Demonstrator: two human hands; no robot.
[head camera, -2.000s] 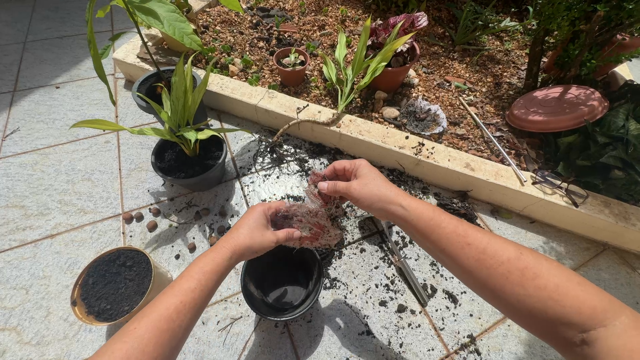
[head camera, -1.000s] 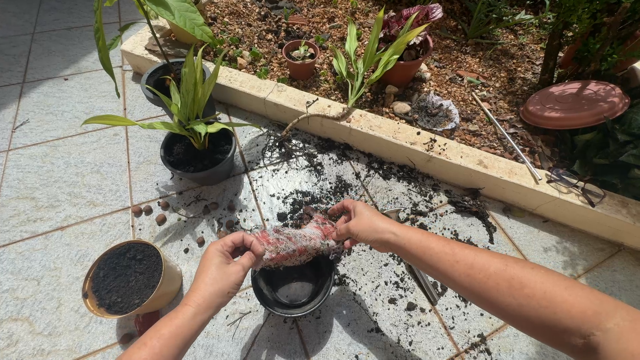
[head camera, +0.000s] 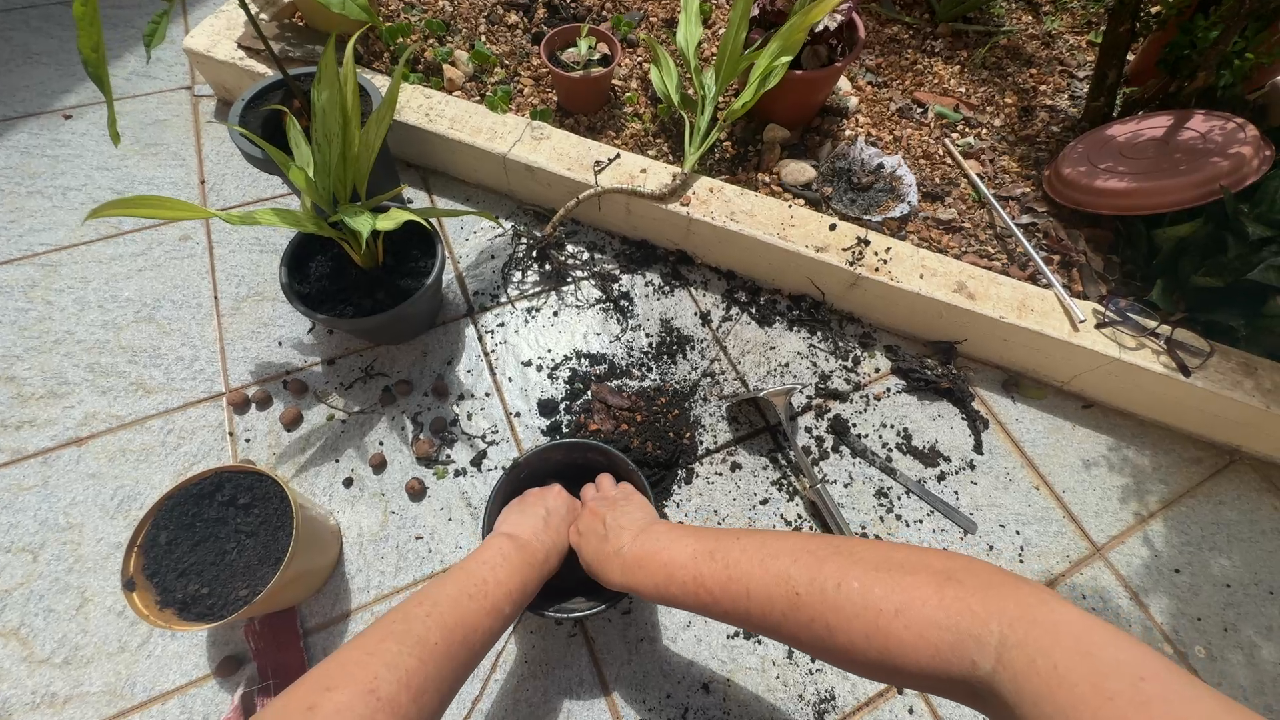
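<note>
Both hands reach into a black plastic pot (head camera: 575, 606) on the tiles. My left hand (head camera: 540, 522) and my right hand (head camera: 612, 525) meet side by side inside it, fingers pointing down and hidden. Whether they hold the piece of mesh cannot be seen. Beyond the pot lies a heap of dark soil and bark (head camera: 640, 425). To the left is a gold-coloured pot (head camera: 315, 550) full of dark soil. A metal hand tool (head camera: 800, 450) and a dark narrow strip (head camera: 905, 480) lie right of the pot. An uprooted leafy plant (head camera: 640, 190) leans over the planter edge.
Two dark pots with plants, the nearer one (head camera: 375, 322) holding soil, stand at the upper left. Clay balls (head camera: 290, 418) are scattered on the tiles. Along the back runs a low concrete edge (head camera: 800, 245), bearing eyeglasses (head camera: 1155, 335) and a metal rod's end (head camera: 1040, 260).
The hands held a reddish, whitish mesh-like piece stretched above the black pot; now they are down inside the pot, close together, and the piece is out of sight.
</note>
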